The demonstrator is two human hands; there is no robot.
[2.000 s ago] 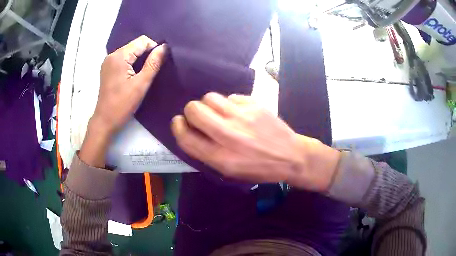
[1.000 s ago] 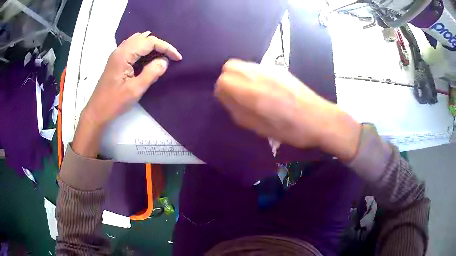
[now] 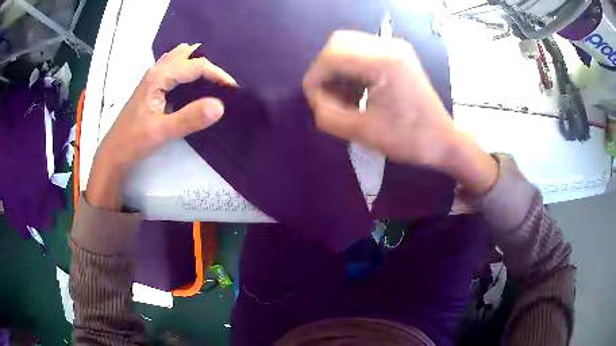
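A wide dark purple fabric panel lies on the white machine table, its lower end hanging over the front edge. My left hand rests on the panel's left edge, thumb and fingers apart. My right hand is blurred above the panel's right side, thumb and fingers curled toward each other; whether it pinches any cloth cannot be told. A second purple piece lies to the right, partly behind my right hand and wrist.
Dark-handled shears and small red snips lie at the right. Part of the sewing machine head is at the upper right. An orange-rimmed side board and heaped purple cloth are at the left.
The turned-up lower part of the panel now lies unfolded over the table's front edge. My right hand has moved up and right. My left thumb and fingers have spread apart.
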